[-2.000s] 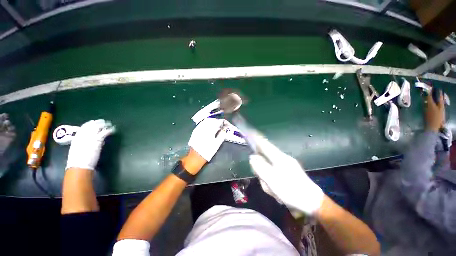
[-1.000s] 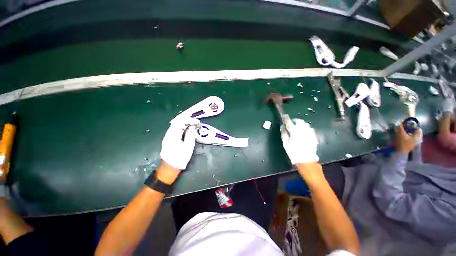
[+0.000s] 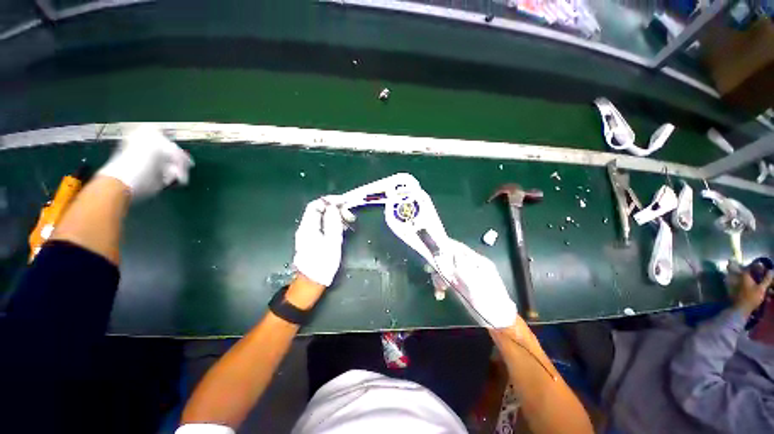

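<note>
My left hand (image 3: pixel 319 241), in a white glove, holds the narrow end of one white arm housing (image 3: pixel 371 195). My right hand (image 3: pixel 477 282), also gloved, holds the narrow end of a second white arm housing (image 3: pixel 423 222). The round ends of the two housings overlap between my hands, above the green bench, in an upside-down V. A round hub with a yellowish centre shows in the second housing. The claw hammer (image 3: pixel 520 246) lies on the bench right of my right hand, head away from me. Something small and pale shows beside my right fingers; I cannot tell what.
A small white block (image 3: pixel 490 237) lies left of the hammer. Locking pliers (image 3: pixel 624 203), white housings (image 3: pixel 661 253) and a curved arm assembly (image 3: pixel 630 135) lie right. An orange screwdriver (image 3: pixel 53 215) lies left, near a neighbour's gloved hand (image 3: pixel 148 161). Another person's hand is far right.
My right hand has let go of the hammer, which now lies on the bench, and has taken hold of a housing. The two housings now overlap at their round ends. The left neighbour's gloved hand has come into view.
</note>
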